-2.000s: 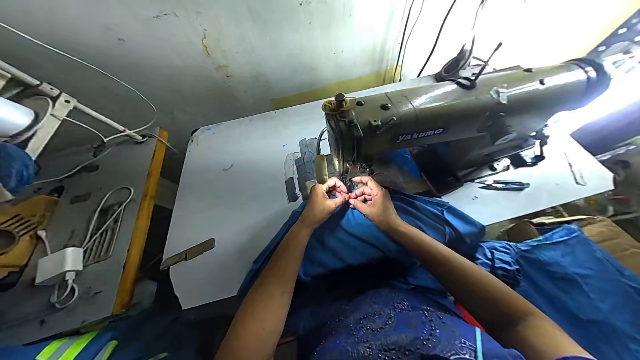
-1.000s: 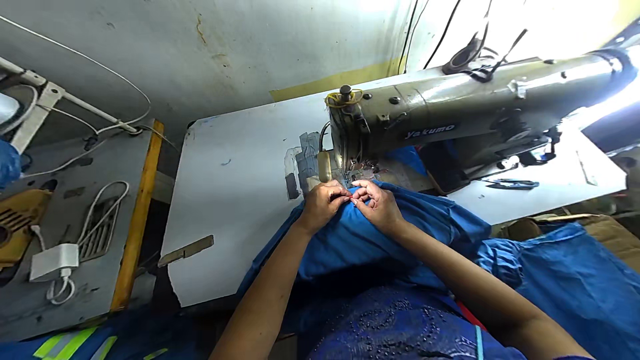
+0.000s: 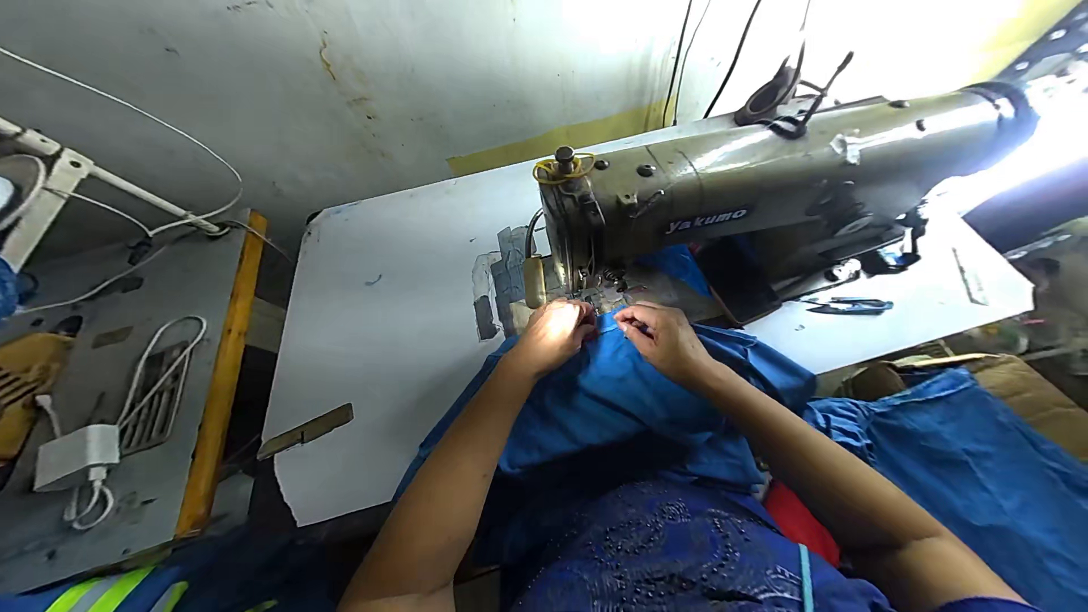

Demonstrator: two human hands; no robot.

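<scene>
A Yakumo sewing machine [image 3: 765,170] stands on the white table, its needle and presser foot area just beyond my hands. Blue fabric [image 3: 620,391] hangs from that spot over the table's front edge into my lap. My left hand [image 3: 557,333] pinches the fabric's edge left of the presser foot, fingers curled. On the right, my right hand [image 3: 663,336] holds the same edge between thumb and index finger. A short stretch of cloth lies between the two hands. The needle tip itself is too small to make out.
Thread snips [image 3: 850,305] lie on the white tabletop [image 3: 382,340] right of the machine. A dark flat object [image 3: 735,276] rests under the machine arm. More blue cloth [image 3: 960,476] lies over cardboard at the right. At the left are a wooden rail [image 3: 223,382] and a white adapter [image 3: 78,457] with cables.
My hands have moved apart along the fabric edge; earlier their fingertips were together. The cloth edge between them now shows close to the presser foot.
</scene>
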